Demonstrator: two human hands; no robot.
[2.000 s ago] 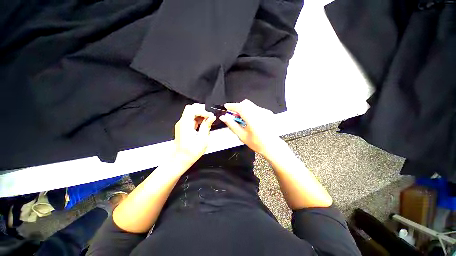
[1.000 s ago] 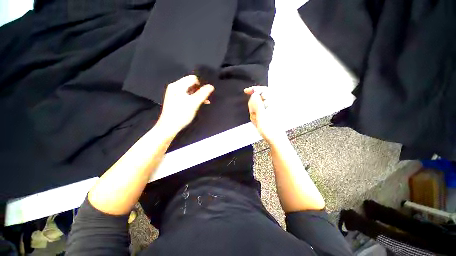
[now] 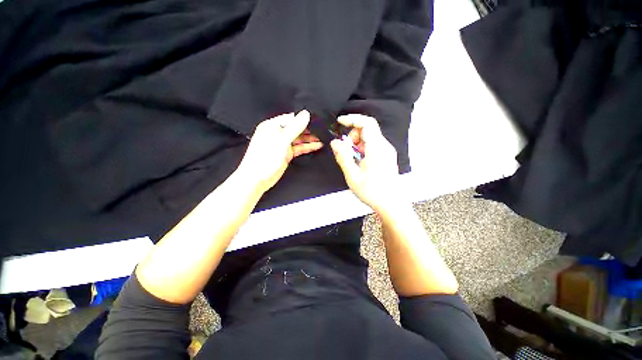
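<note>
A large dark coat lies over the white table. Its sleeve lies on the body, with the open end towards me. My left hand pinches the left side of the sleeve end between thumb and fingers. My right hand is at the right side of the same end, holding small thread snips. Their coloured handle shows between the fingers, and the dark blades can barely be told from the cloth.
Another dark garment hangs over the table's right side. Speckled floor shows below. A brown container and blue items stand at the lower right. Pale threads cling to my dark apron.
Both hands were apart above the cloth one second ago. They have come together at the sleeve end, and the left hand now pinches it. The coloured snips handle shows again in the right hand.
</note>
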